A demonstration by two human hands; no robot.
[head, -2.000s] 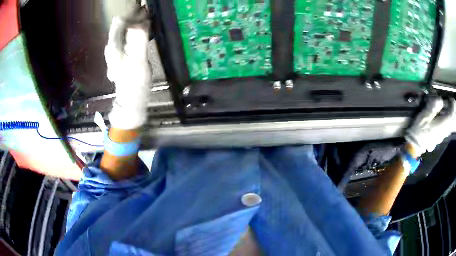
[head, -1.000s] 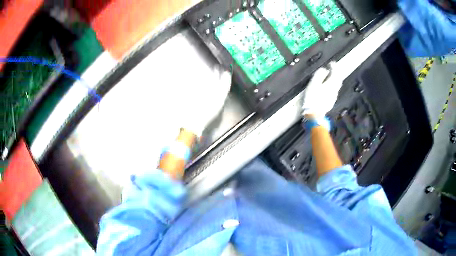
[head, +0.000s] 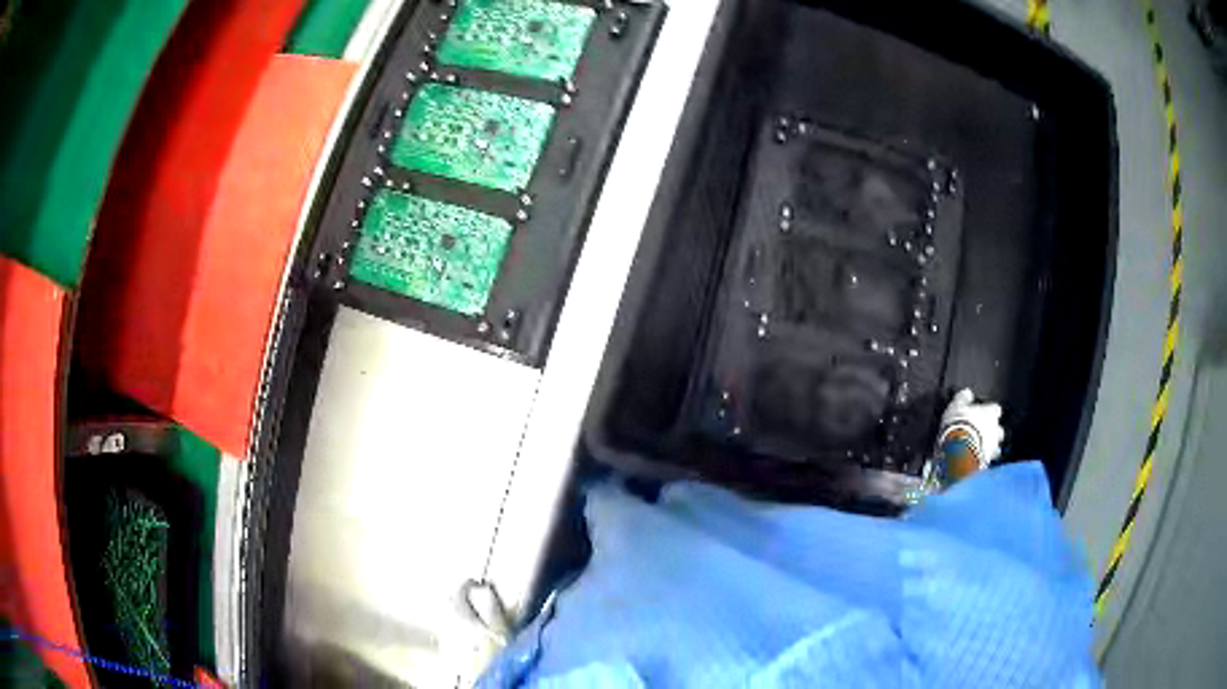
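A black carrier tray (head: pixel 955 249) with board-shaped openings lies inside a deep black bin (head: pixel 1097 256). No green boards show in it. My right hand (head: pixel 972 425), in a white glove, is inside the bin at the near right corner of this carrier. Its fingers look bent, but it is small and partly covered by my sleeve, so I cannot tell if it grips the carrier. My left hand is not in view. Another black carrier (head: pixel 572 202) on the line holds three green circuit boards (head: pixel 431 250) in a row.
A pale metal rail (head: pixel 612 256) runs between the line and the bin. A shiny metal surface (head: pixel 404 458) lies nearer than the loaded carrier. Red sheets (head: pixel 263 202) and a black box of thin green strips (head: pixel 135 579) are at left. Yellow-black floor tape (head: pixel 1171 310) runs at right.
The view has swung right, so the bin fills the right side. My right hand has gone from the rail into the bin. My left hand has left the view.
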